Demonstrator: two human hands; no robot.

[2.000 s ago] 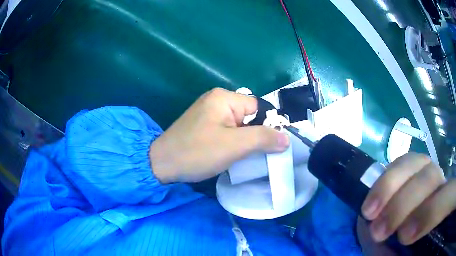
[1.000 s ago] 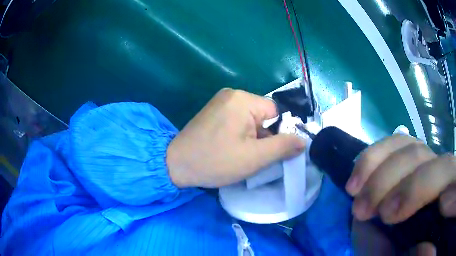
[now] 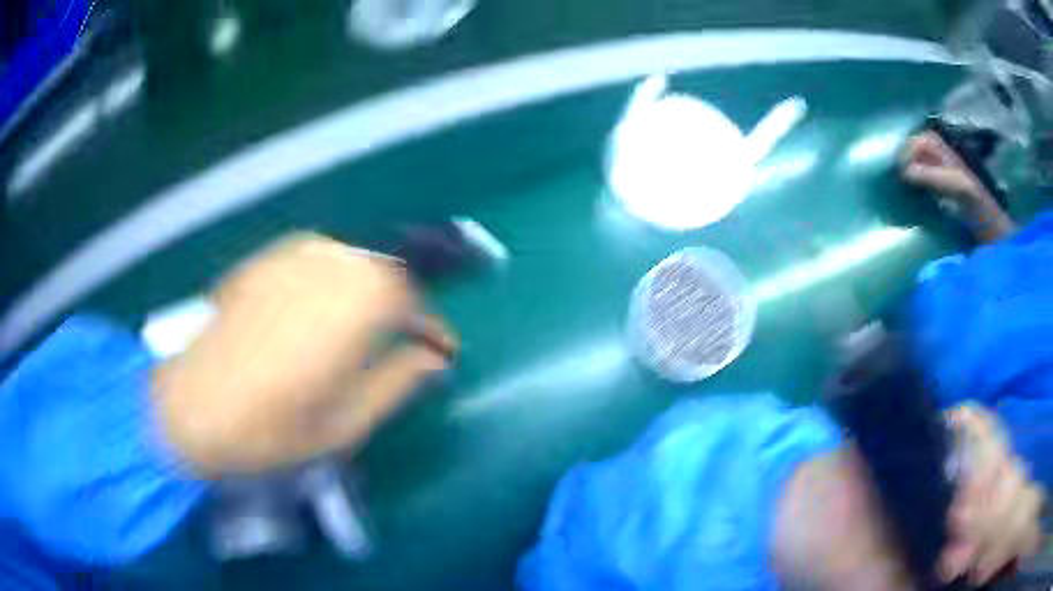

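Observation:
The view is blurred. My left hand (image 3: 283,352) is at the left, thumb and finger close together; whether anything is between them cannot be told. White parts (image 3: 260,520) show below it, a white piece (image 3: 179,327) behind it, and a dark block with a white edge (image 3: 445,248) beyond its fingers. My right hand (image 3: 837,520) grips the black electric screwdriver (image 3: 889,450) at the lower right; its bit is not clear. The round white-rimmed screw dish (image 3: 691,314), full of silvery-grey screws, lies on the green surface between my hands.
A white round base with two arms (image 3: 681,162) lies beyond the dish. Another person's hand (image 3: 953,179) and blue sleeve (image 3: 993,318) are at the right. A white strip (image 3: 497,87) curves across the far side, with a round white object (image 3: 410,17) beyond it.
The view has swung right, bringing the screw dish and another person's hand into sight. My left hand has let go of the white unit, and the screwdriver is away from it.

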